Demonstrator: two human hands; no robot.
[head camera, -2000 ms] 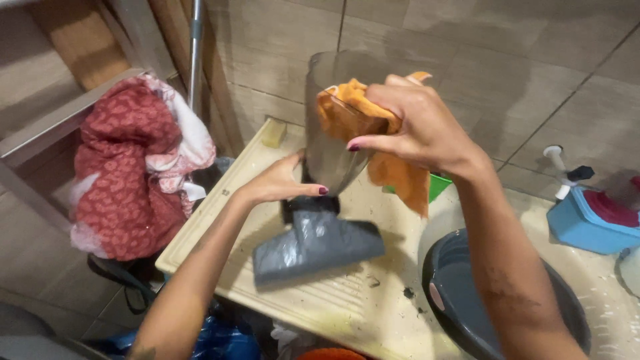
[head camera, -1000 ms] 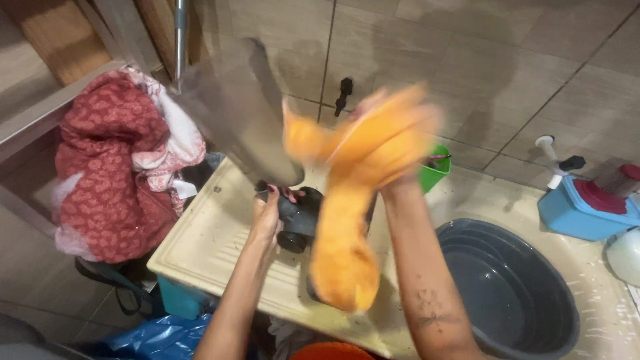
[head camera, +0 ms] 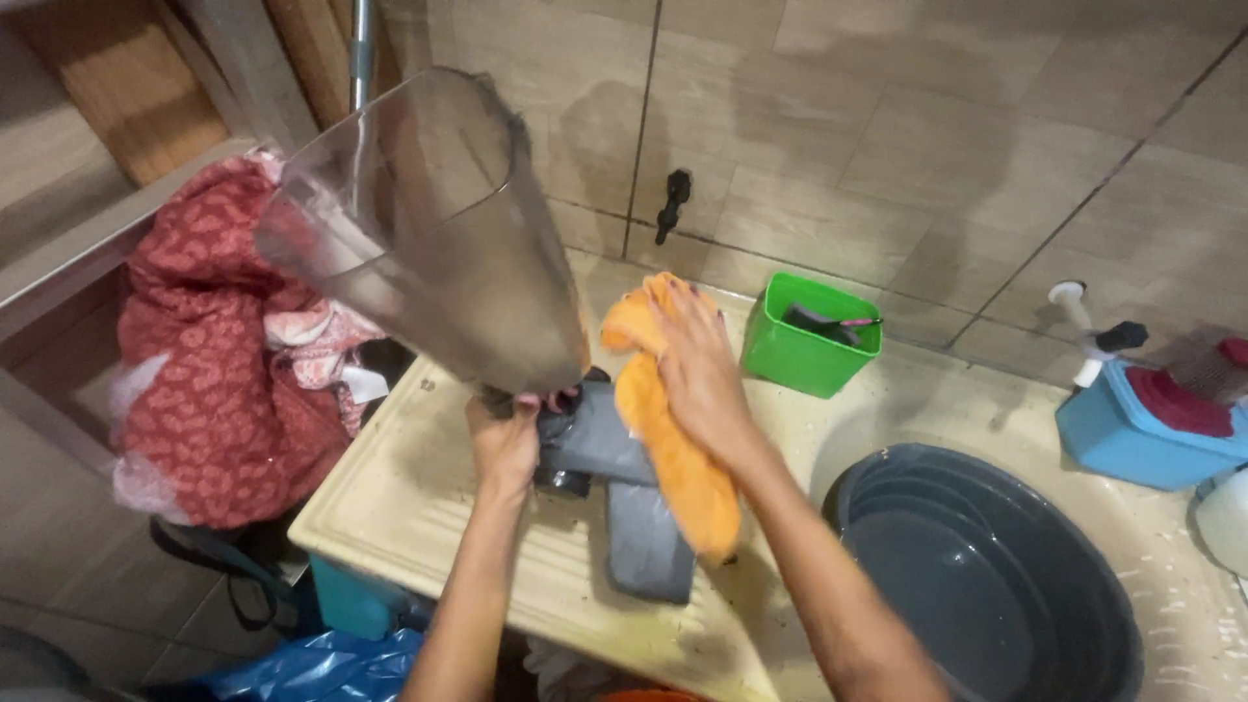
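Observation:
My left hand point(head camera: 507, 439) grips the neck of a vacuum cleaner part, where a smoky transparent container point(head camera: 458, 263) meets a grey floor head point(head camera: 604, 434). The container tilts up and to the left, its wide round rim uppermost. The floor head lies over the ribbed part of the cream washtub counter point(head camera: 390, 507). My right hand point(head camera: 697, 380) presses an orange cloth point(head camera: 682, 468) at the right side of the grey head; the cloth's lower end hangs over it. The fingertips of my left hand are partly hidden behind the neck.
A green plastic container point(head camera: 814, 336) with small items stands behind my right hand. At the right, a dark grey basin point(head camera: 985, 575) holds water, beside a light blue box point(head camera: 1131, 429) under a tap point(head camera: 1092, 336). Red patterned fabric point(head camera: 214, 351) hangs at the left. A black tap point(head camera: 673, 205) juts from the wall.
The transparent container was upright above the floor head; it now tilts left. My right hand and the orange cloth have moved from the container down to the grey head.

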